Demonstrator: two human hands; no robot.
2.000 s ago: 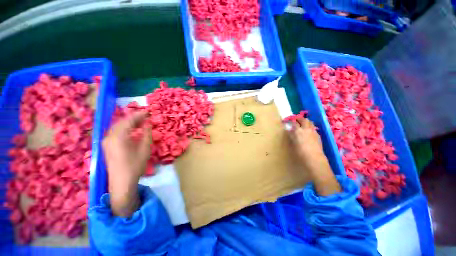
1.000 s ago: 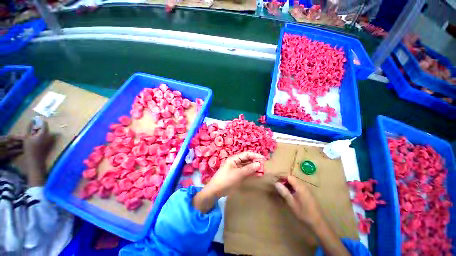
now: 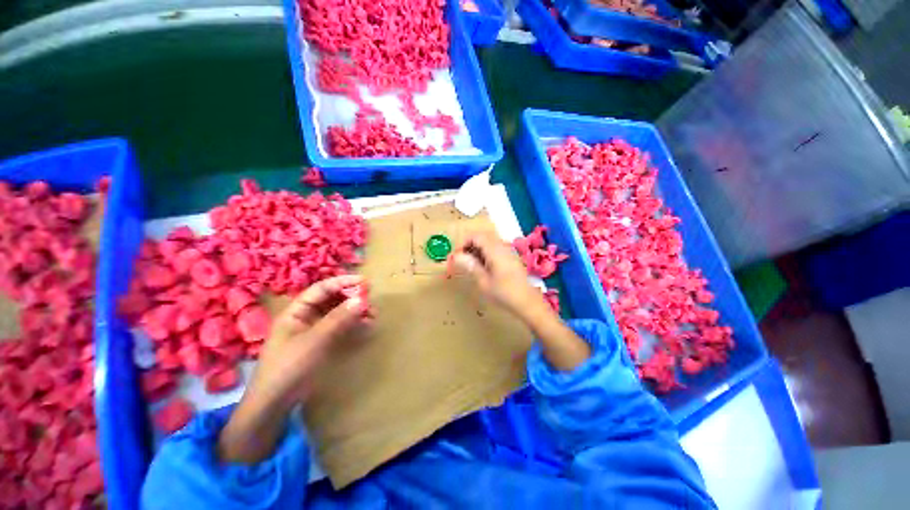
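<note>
My left hand [image 3: 309, 334] is over the left part of the cardboard sheet [image 3: 409, 398], its fingertips closed on a small pink-red part [image 3: 365, 299]. My right hand [image 3: 496, 276] is over the right part of the cardboard, just right of and below the green dish [image 3: 438, 247]. Its fingertips are bent near the dish; a small thing may be between them, but blur hides this. The pile of pink-red parts [image 3: 284, 234] lies left of the cardboard, with larger cup-shaped parts [image 3: 205, 309] on its near left side.
Blue trays of pink-red parts stand at the left [image 3: 118, 299], far side [image 3: 399, 171] and right [image 3: 589, 289]. A small heap of joined pieces [image 3: 539, 254] lies by the right tray. A white bottle-like item [image 3: 473, 196] is at the board's upper right corner. A translucent grey bin [image 3: 788, 129] stands right.
The view has swung right. My right hand has moved up beside the green dish, and my hands are farther apart. My left hand still has a small part at its fingertips.
</note>
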